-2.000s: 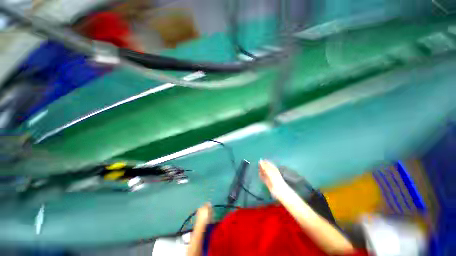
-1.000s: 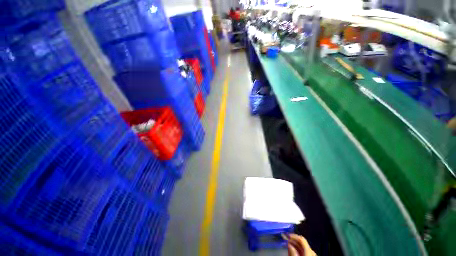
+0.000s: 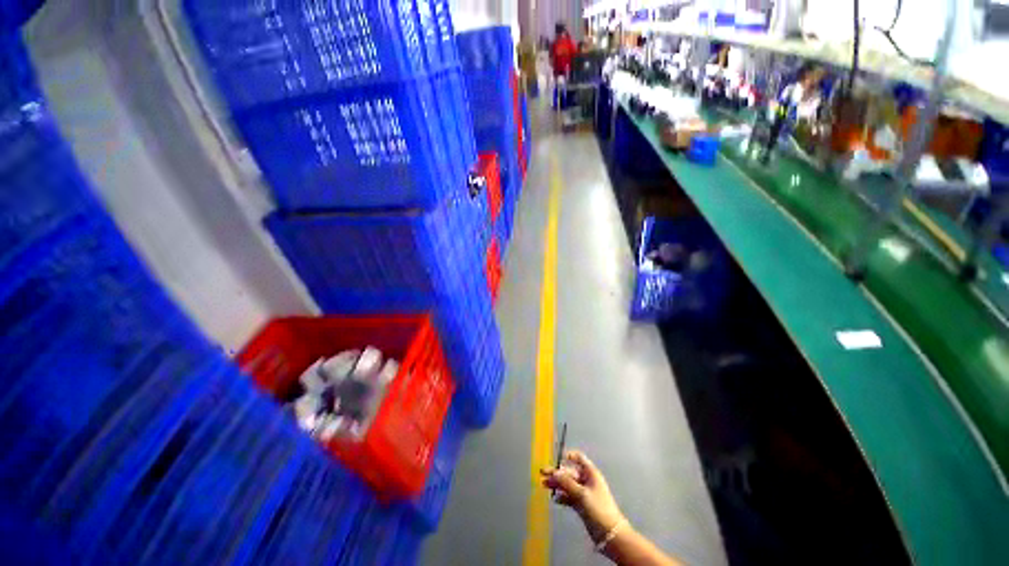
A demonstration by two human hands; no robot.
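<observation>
My right hand [image 3: 581, 486] is low in the middle of the view, above the aisle floor, with the forearm coming from the lower right and a band at the wrist. Its fingers are closed on a thin dark rod [image 3: 562, 442] that points up; what the rod is I cannot tell. My left hand is not in view. To the left of my hand, a red crate [image 3: 409, 442] holds jumbled white plastic parts [image 3: 345, 389], some with dark areas.
Stacked blue crates [image 3: 343, 144] line the left wall. A yellow line [image 3: 548, 332] runs along the floor. The green bench [image 3: 791, 287] and belt are right, with a paper label [image 3: 857, 339]. A blue crate [image 3: 655, 290] stands below it. A person in red [image 3: 562, 53] is far ahead.
The view has swung from the bench to the aisle and moved nearer the red crate. My right hand is further into view with the rod; the white-topped stool and my left hand are out of view.
</observation>
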